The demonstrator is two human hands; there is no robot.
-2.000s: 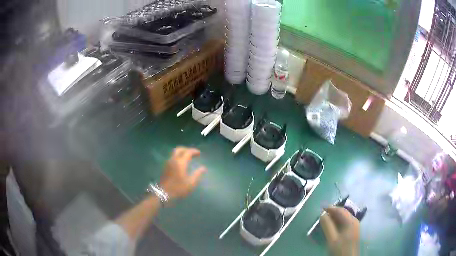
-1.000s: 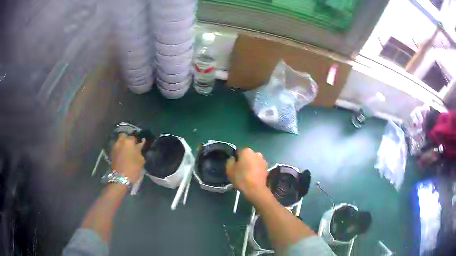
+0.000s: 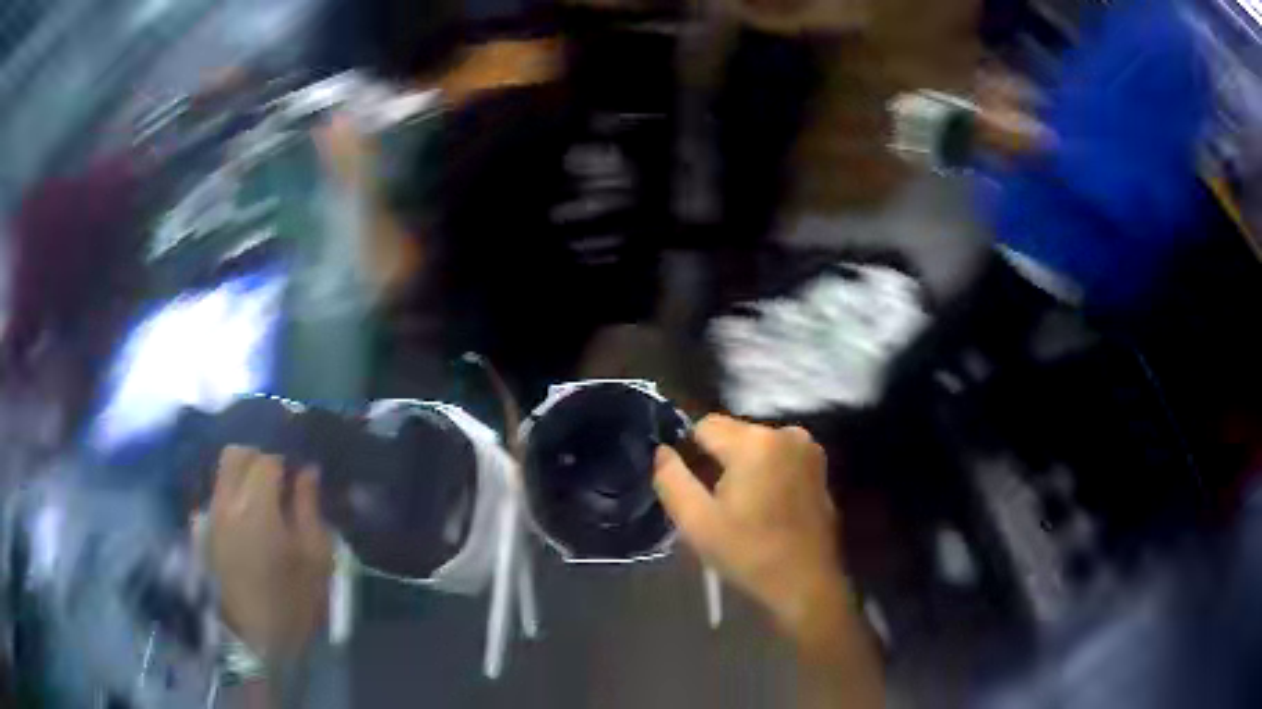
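Note:
Two white-rimmed units with dark round hollows show side by side in front of me, a left unit and a right unit. Slim white sticks hang below them. My right hand grips the right unit at its right rim. My left hand holds the row at its left end, by a black part; blur hides whether this is another unit. A thin wire rises between the two units. The units appear to be held up, with a dark grey surface below.
A blurred heap of white parts lies in a dark container beyond my right hand. A person in blue is at the upper right, near a pale object. Another person's arm shows at the upper left. A bright white-blue patch lies at left.
The view has swung away from the green bench and window. My hands hold the units in a row; the stacked white cups, bottle and bench units are out of view.

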